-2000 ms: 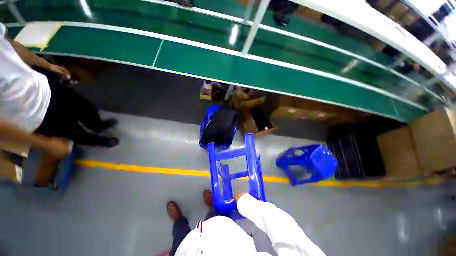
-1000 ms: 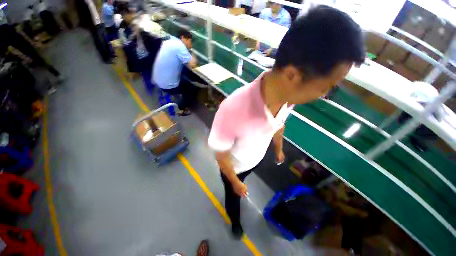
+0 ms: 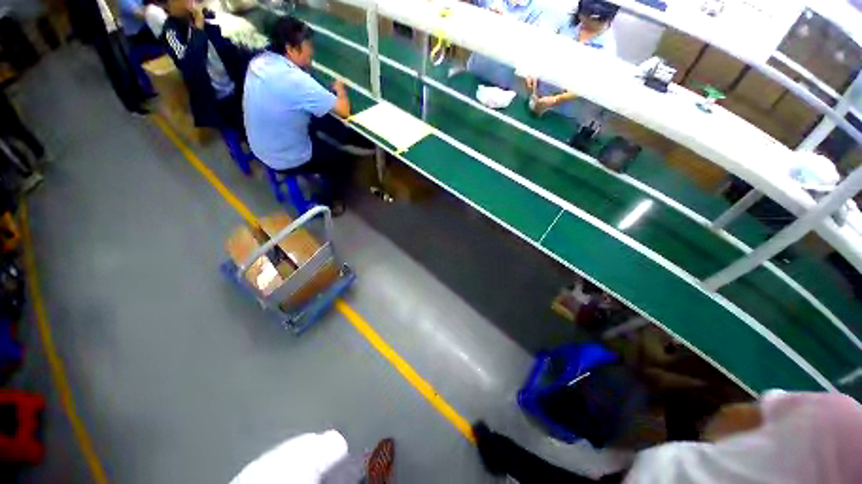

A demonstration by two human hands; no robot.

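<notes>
Neither of my hands shows; a white sleeve or part of my clothing shows at the bottom edge, beside a brown shoe. A blue platform trolley (image 3: 344,284) with a grey push handle stands on the floor ahead, at the yellow line. Opened cardboard cartons (image 3: 304,248) lie on it, with something whitish in one. A blue plastic stool (image 3: 545,386) stands at the lower right by the line bench, with a black bag (image 3: 605,402) on it.
A person in a pink and white shirt (image 3: 756,449) is close at the lower right. A green-topped bench (image 3: 491,189) runs along the right. Seated workers (image 3: 279,109) are beside it. Red stools (image 3: 21,425) stand at the left edge.
Since two seconds ago the view has swung left along the aisle, and the blue stool held by my hand has left view. The pink-shirted person has moved from the middle to the lower right.
</notes>
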